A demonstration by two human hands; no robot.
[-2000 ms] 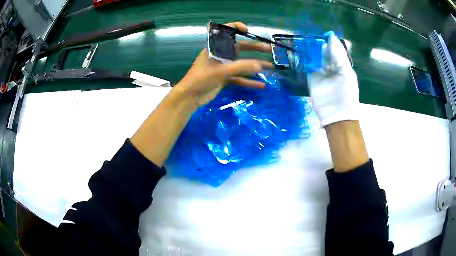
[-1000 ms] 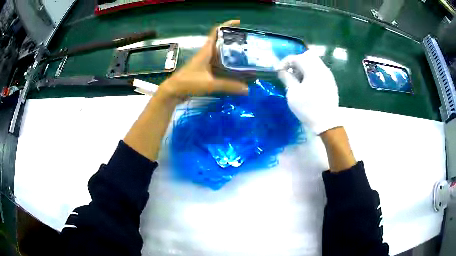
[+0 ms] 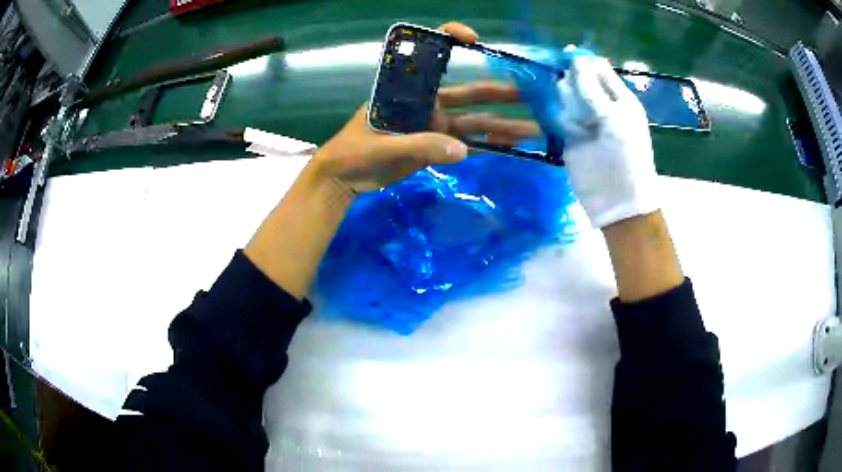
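Observation:
My bare left hand [image 3: 388, 152] holds a phone frame [image 3: 406, 83] by its left end, tilted above the belt. The frame has a pale rim, a black end with small parts, and an open part through which my left fingers show. My white-gloved right hand [image 3: 605, 138] is at the frame's right end, with blue film [image 3: 540, 78] at its fingertips, blurred. The glove hides that end of the frame. A crumpled heap of blue film [image 3: 443, 240] lies below on the white sheet [image 3: 462, 378].
On the green belt [image 3: 314, 92] lie an open frame [image 3: 189, 100] at left, a blue-faced unit [image 3: 669, 100] behind my right hand and another unit [image 3: 805, 143] at far right. Dark bars [image 3: 175, 76] and a white-ended one [image 3: 277, 143] cross the left side.
Since one second ago, the open frame on the belt has moved left and so has the blue-faced unit. The held frame now shows its open part, and blue film has come up at my right hand.

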